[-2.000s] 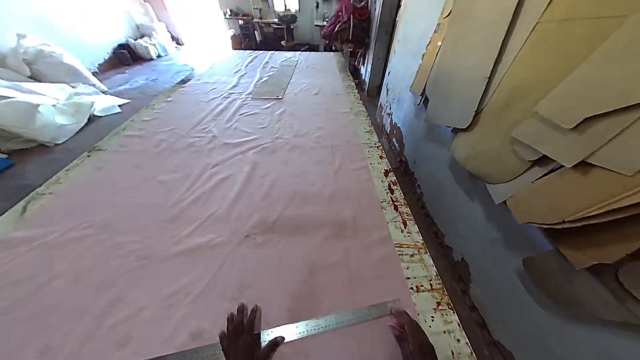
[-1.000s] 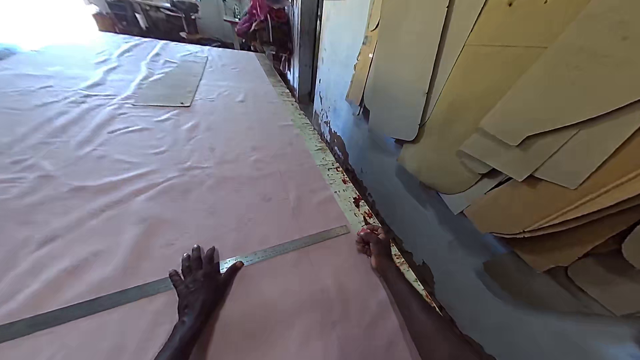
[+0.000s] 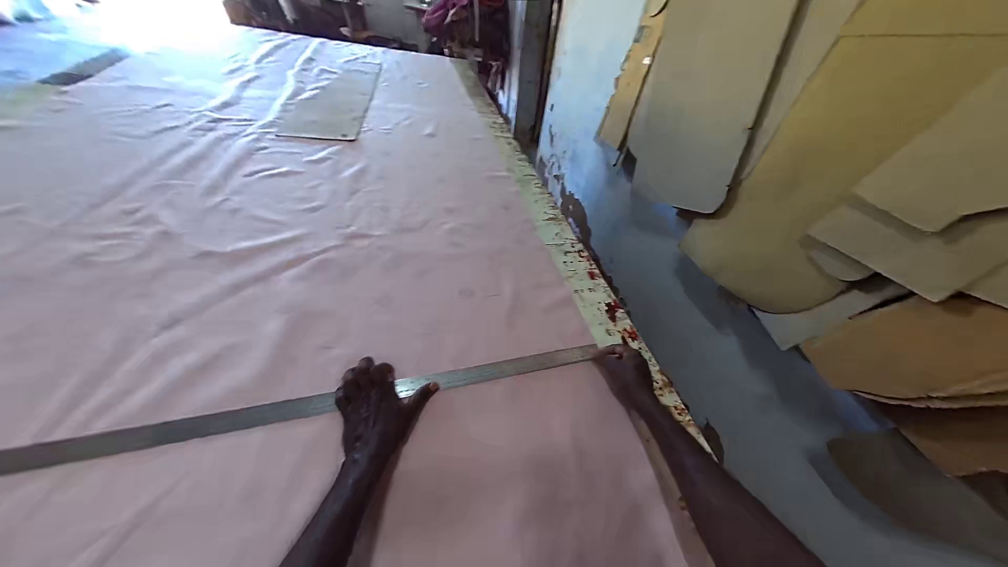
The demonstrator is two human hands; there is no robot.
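A long metal ruler (image 3: 504, 368) lies slantwise across pink fabric (image 3: 441, 276) spread over a long table. My left hand (image 3: 374, 405) presses on the ruler near the middle of the view, its thumb reaching right along the metal and its fingers over the far edge. At the ruler's right end, beside the fabric's edge, my right hand (image 3: 624, 370) has its fingers curled in; whether they pinch the ruler or the cloth cannot be told. Farther up the fabric rests a flat, pale pattern piece (image 3: 332, 106).
The table's worn, stained border (image 3: 571, 252) runs along the fabric's right side. Beyond it stands a blue-grey wall (image 3: 701, 339) with peeling paint, where many cardboard patterns (image 3: 756, 205) hang. Purple cloth (image 3: 449, 16) and clutter are at the far end.
The view has swung right since two seconds ago. My right hand, spread at the ruler's end in the earliest frame, is now curled there. My left hand stays on the ruler.
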